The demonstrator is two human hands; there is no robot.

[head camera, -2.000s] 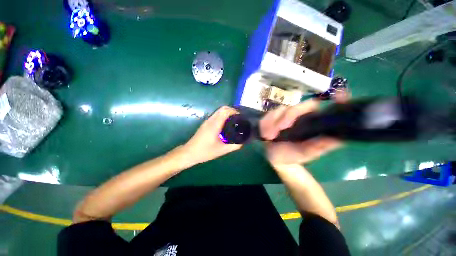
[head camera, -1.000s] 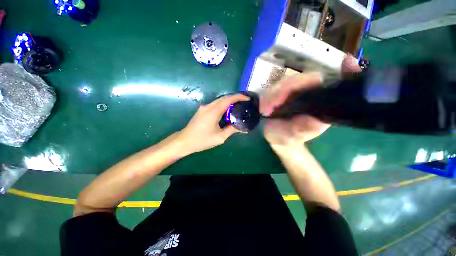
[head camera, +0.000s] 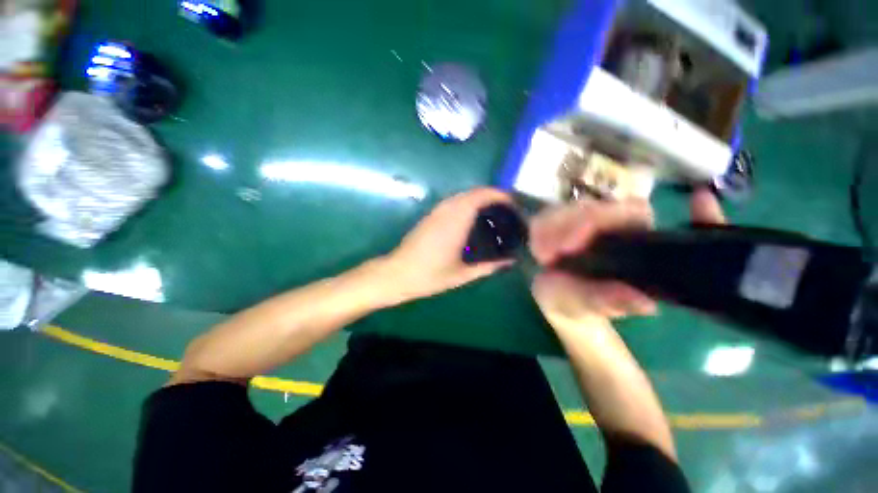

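Observation:
My left hand [head camera: 438,246] is closed around a black LED unit [head camera: 497,233], its round dark end facing up, with a small purple glow at its lower left. My right hand [head camera: 592,255] grips the front of a long black electric screwdriver [head camera: 732,279] with a pale label. The driver's nose points left toward the unit. Whether the bit touches the unit is too blurred to tell. The white and blue screw feeder [head camera: 655,130] stands just beyond my right hand, with its brassy pick-up plate [head camera: 602,175] at the near end.
A silvery round disc [head camera: 451,102] lies left of the feeder. Other LED units glow blue at the far left [head camera: 135,82] and at the top edge [head camera: 214,17]. A crinkled silvery bundle [head camera: 93,168] lies at left beside a red packet [head camera: 24,101]. A pale post [head camera: 818,89] is at right.
The camera view has shifted, so the bench things appear lower and farther right. The driver now slants down to the right. Both hands keep their holds, and the unit's purple glow shows smaller.

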